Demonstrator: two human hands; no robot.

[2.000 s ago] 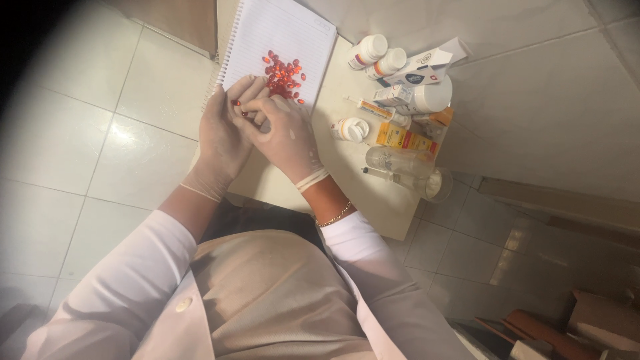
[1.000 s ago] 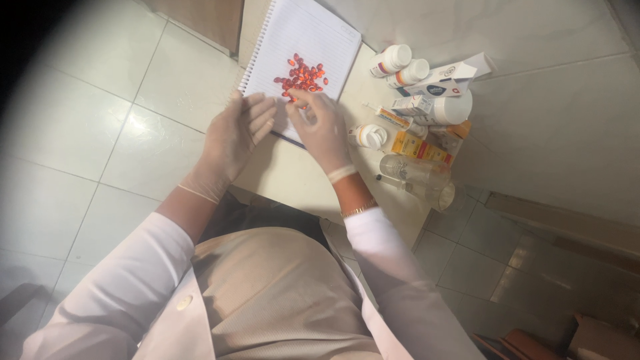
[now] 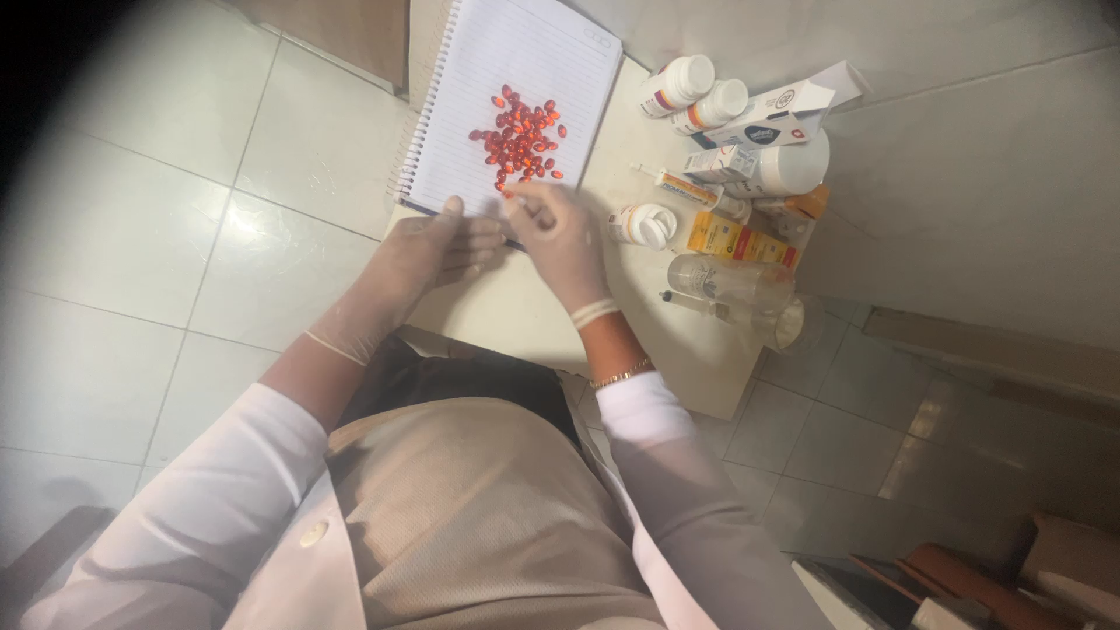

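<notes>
Many red softgel capsules (image 3: 522, 136) lie loosely heaped on the lined page of a spiral notebook (image 3: 446, 162). At the lower edge of the heap, my right hand (image 3: 560, 241), in a thin pale glove, has thumb and forefinger pinched together; a bit of red shows at the fingertips, apparently a capsule. My left hand (image 3: 429, 249), also gloved, lies at the notebook's lower edge with its palm turned up toward the right hand and the fingers extended. Whether anything rests in that palm is hidden or too blurred to tell. A white pill bottle (image 3: 643, 226) lies tipped right of my right hand.
Along the right of the cream tabletop (image 3: 674, 367) stand white pill bottles (image 3: 689, 79), cartons (image 3: 770, 114), a large white jar (image 3: 792, 164), an orange-labelled syringe (image 3: 691, 188), a yellow box (image 3: 742, 241), a clear bottle (image 3: 726, 278) and another syringe (image 3: 696, 303). A tiled wall rises behind them.
Two seconds ago my hands were together below the capsules. They moved apart, the right reaching onto the heap; now its pinched fingers are back near the left fingers.
</notes>
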